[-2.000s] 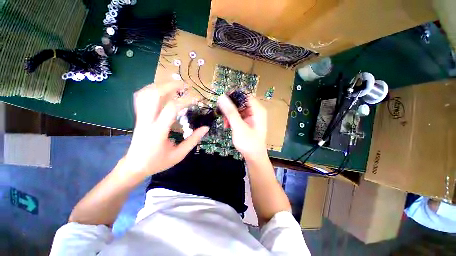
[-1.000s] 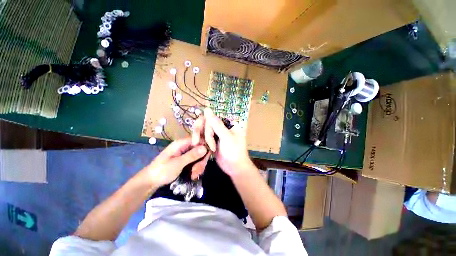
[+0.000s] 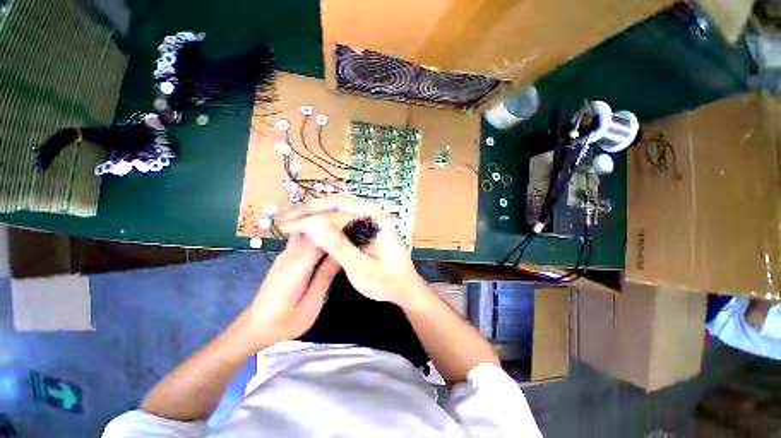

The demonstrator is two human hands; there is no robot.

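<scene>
My left hand and my right hand are pressed together at the near edge of the bench. A dark wire bundle shows between them, its end sticking out by my right hand. The bundle's discs are hidden by the hands. The green PCB panel lies on the cardboard mat just beyond my hands. Several leaded discs lie on the mat left of the panel, their dark wires running to it.
Disc bundles and a PCB panel stack are at the left. A cardboard housing with fan grilles stands behind the mat. A pale jar, a black unit and a wire reel are at the right. A person's sleeve shows far right.
My hands have drawn back from over the panel to the bench edge and closed together around the wire bundle. The discs that hung below them are now out of sight.
</scene>
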